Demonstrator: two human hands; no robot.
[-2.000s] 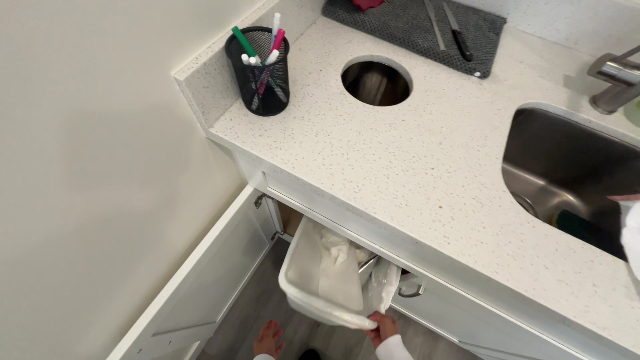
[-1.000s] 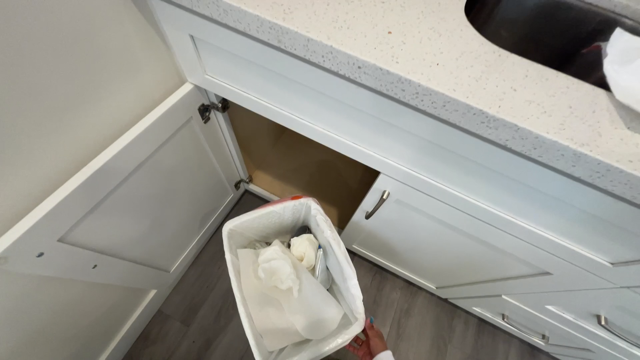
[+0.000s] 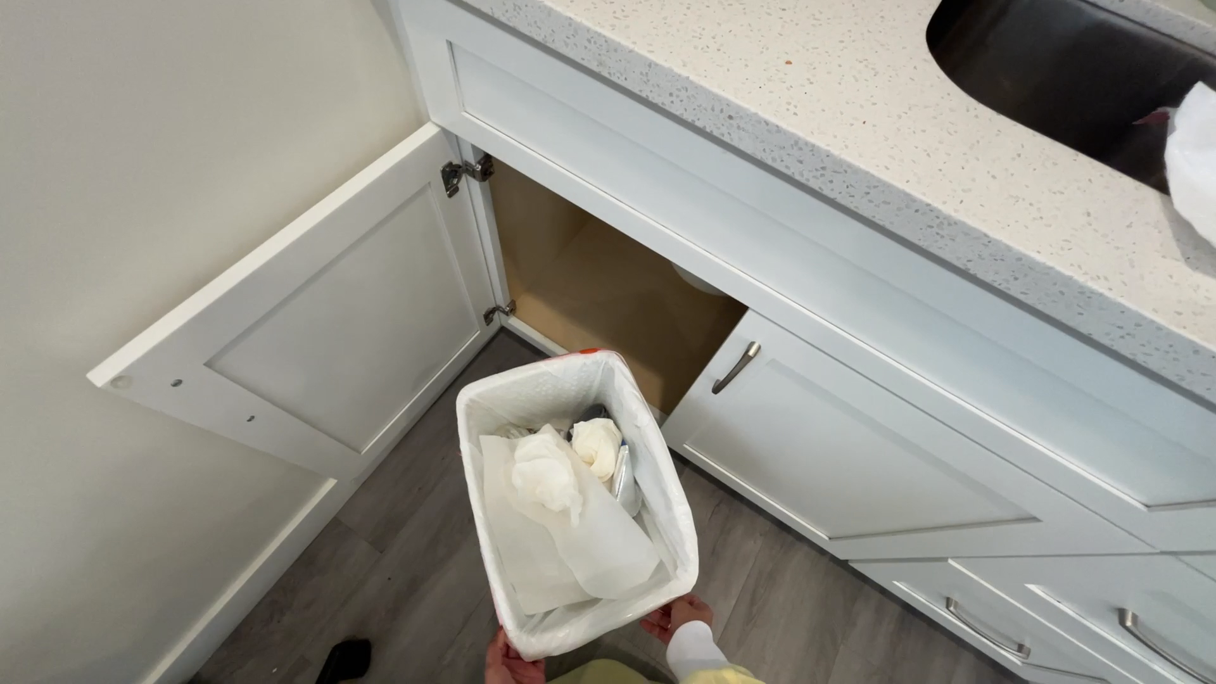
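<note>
A white trash bin (image 3: 480,532) with a plastic liner folded over its rim stands or hangs in front of the open cabinet; its base is hidden. Crumpled paper towels (image 3: 546,475) and other trash lie inside. My left hand (image 3: 513,662) grips the bin's near left corner, partly cut off by the frame edge. At the near right corner, my right hand (image 3: 677,616) holds the rim's side, its fingers partly hidden under the bin.
A white cabinet door (image 3: 351,313) stands open at the left by the wall. Behind the bin is the cabinet interior (image 3: 598,285). A closed door with a handle (image 3: 736,367), drawers (image 3: 988,617), a speckled countertop (image 3: 855,123) and a sink (image 3: 1064,76) lie to the right. Wood-look floor (image 3: 408,570) shows below.
The bin has come out of the cabinet opening, where it was two seconds ago. My left hand, apart from the bin then, is now at its near left corner. The view has tilted down.
</note>
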